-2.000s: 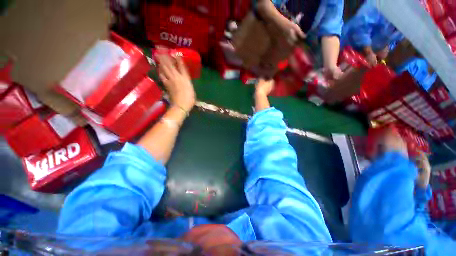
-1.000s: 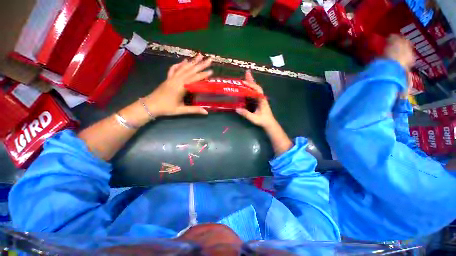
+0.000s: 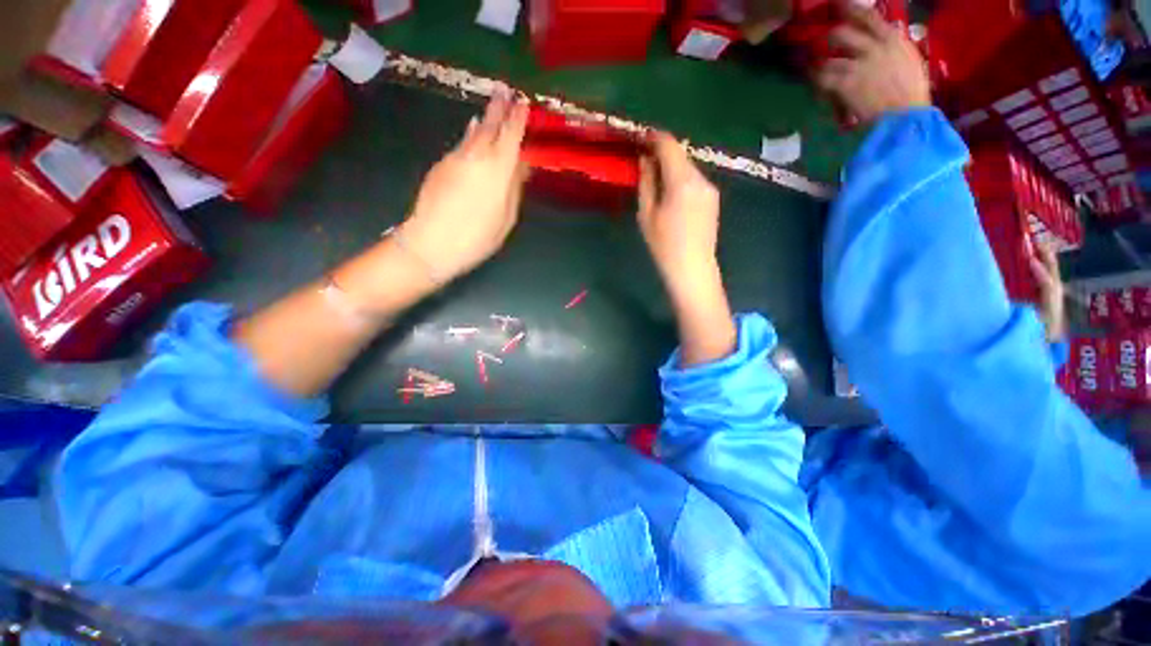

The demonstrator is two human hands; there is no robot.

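Note:
A small red box lies on the dark green worktop against the chipped metal edge, slightly blurred. My left hand presses on its left end, with the fingers pointing up along its side. My right hand holds its right end with the fingers bent at the corner. The box sits between both hands. Its near side looks darker, and I cannot tell whether the lid is fully closed.
Red boxes are stacked at the left, beside a lettered red box. Thin slivers lie on the near worktop. White paper scraps lie beyond the metal edge. A neighbour's blue sleeve reaches in at the right.
Both hands and the red box have moved away from me to the metal edge. Its lettering no longer shows. The neighbour's hand has moved left over the far surface.

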